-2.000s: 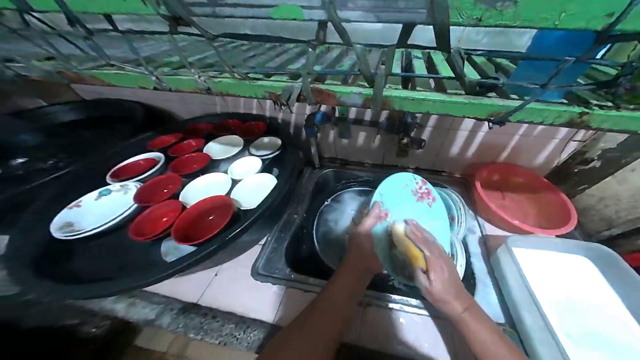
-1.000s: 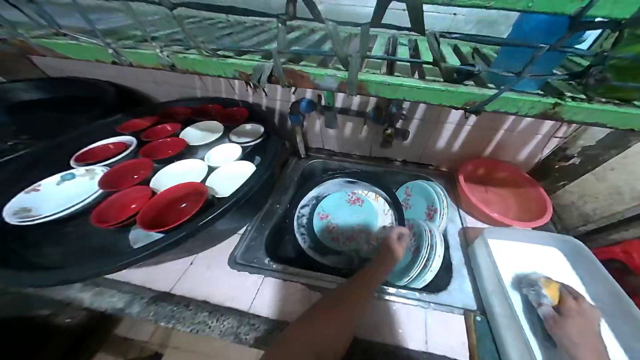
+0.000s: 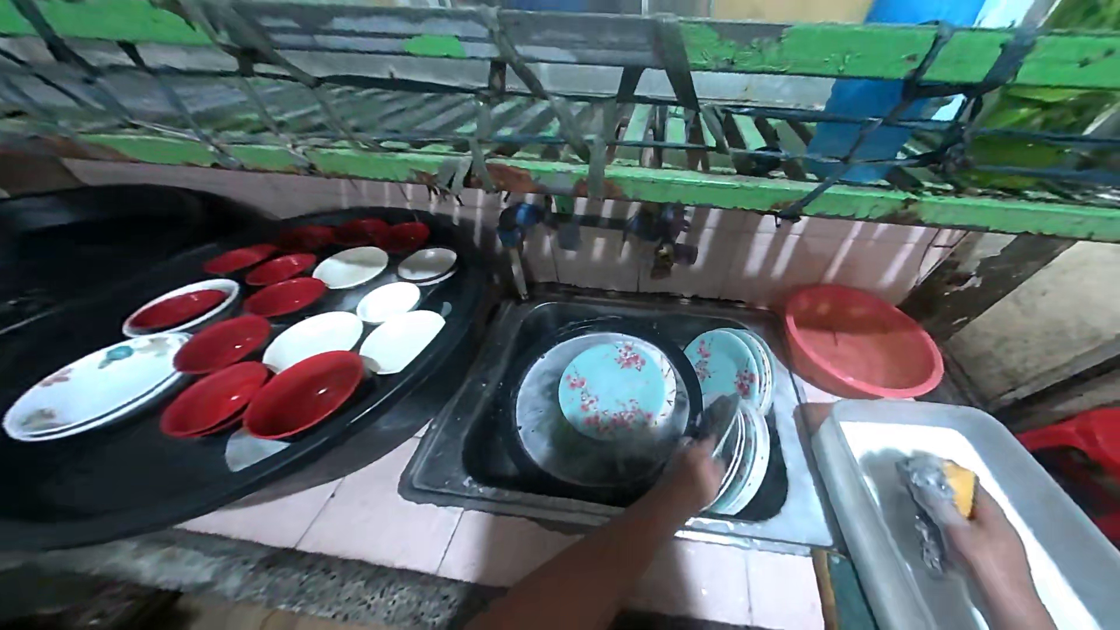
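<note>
My left hand (image 3: 697,468) is at the right part of the black sink (image 3: 437,455), touching the edges of several plates (image 3: 751,464) that lean on edge there; its fingers are blurred, so its hold cannot be told. A turquoise plate with red flowers (image 3: 615,391) lies in a round basin (image 3: 542,420) of cloudy water inside the sink. Behind the leaning plates stand more turquoise floral plates (image 3: 719,359). My right hand (image 3: 984,534) grips a yellow sponge (image 3: 961,488) with a grey, crumpled scrubbing material over the white interior of a grey plastic container (image 3: 840,472).
A large black tub (image 3: 350,446) on the left holds red bowls (image 3: 304,395), white bowls and oval plates (image 3: 96,385). Taps (image 3: 521,223) are on the tiled wall behind the sink. A red plastic basin (image 3: 862,341) stands at the back right. A green rack (image 3: 744,184) runs above.
Two seconds ago both hands held a turquoise plate and the sponge over the sink. The right hand has moved right with the sponge, over the container. The left hand has let go of that plate.
</note>
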